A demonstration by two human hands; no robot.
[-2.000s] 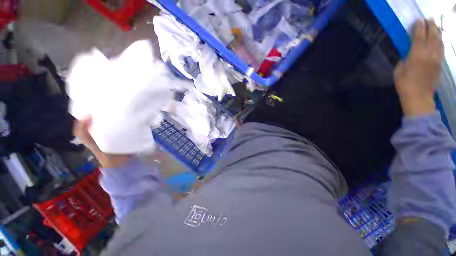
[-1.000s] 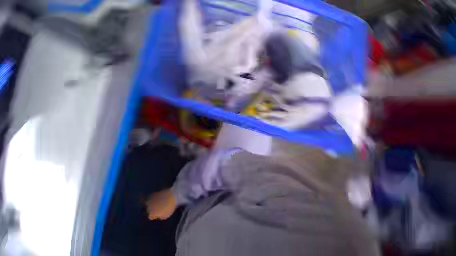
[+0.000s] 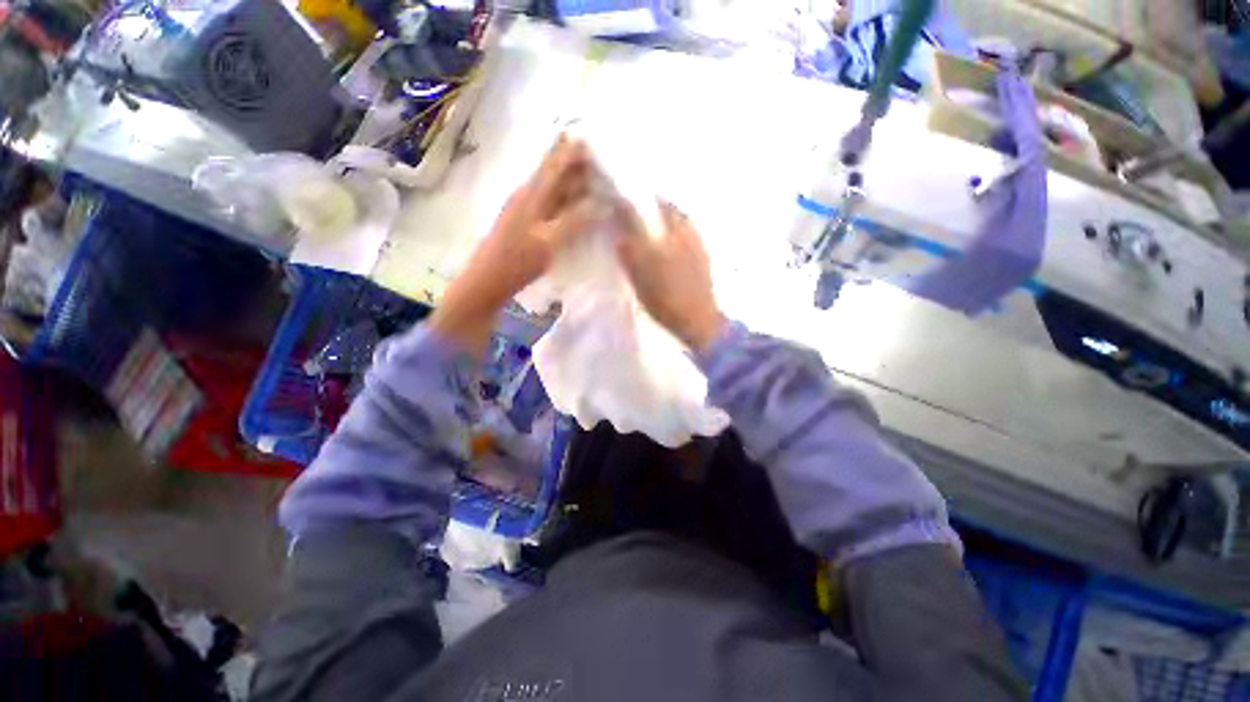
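A bundle of small white pieces (image 3: 610, 357) lies over the front edge of the white machine table (image 3: 411, 261), its wavy lower end hanging down toward my lap. My left hand (image 3: 528, 226) is on the left side of its upper part. My right hand (image 3: 668, 268) is on the right side, fingers pointing up the table. Both hands hold the bundle between them. The fingertips are blurred and the table glares behind them.
The lockstitch sewing machine (image 3: 932, 206) stands at right, with a purple cloth band (image 3: 1012, 206) over it. A clear plastic bag (image 3: 322, 206) lies at left. A grey box (image 3: 226, 69) is upper left. Blue baskets (image 3: 281, 370) hang below the table edge.
The view has swung from the floor and baskets to the machine table. My right hand has come to the white bundle, which is now at the table edge between both hands.
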